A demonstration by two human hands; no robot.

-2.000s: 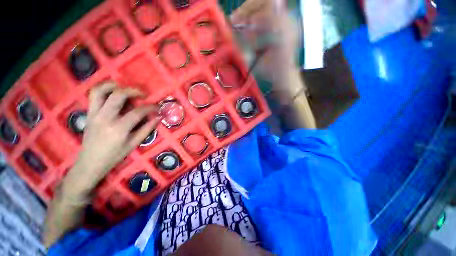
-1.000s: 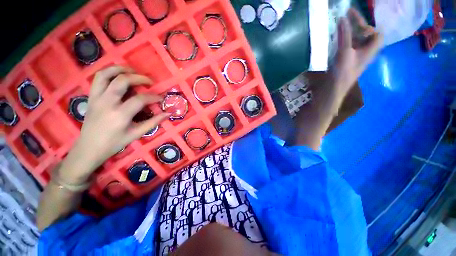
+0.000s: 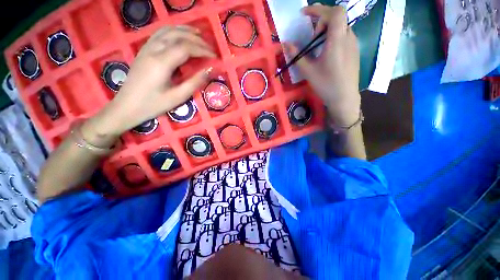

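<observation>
The red-orange compartment tray (image 3: 82, 109) lies tilted in front of me, with round watch cases in many pockets. My left hand (image 3: 167, 74) is over its middle, fingers bent and apart, with nothing visible in it; it hides the pockets beneath. A watch case with a shiny, reddish see-through centre (image 3: 217, 95) sits just below its fingertips. My right hand (image 3: 331, 65) is at the tray's right edge and holds dark tweezers (image 3: 308, 50), tips pointing down-left beside an empty case ring (image 3: 254, 84). A whitish strip (image 3: 290, 27) lies against its fingers over the tray's edge.
Another long white strip (image 3: 388, 49) lies on the green bench top (image 3: 422, 38) at the right. A white sheet with thin rings (image 3: 471, 33) is at the upper right; more rings on sheets (image 3: 13, 191) are at the left. A brown box (image 3: 386, 123) is below the bench edge.
My right hand has come back from the far right to the tray, and a whitish strip now shows at its fingers. The tray appears shifted right in view. My left hand has moved up-right.
</observation>
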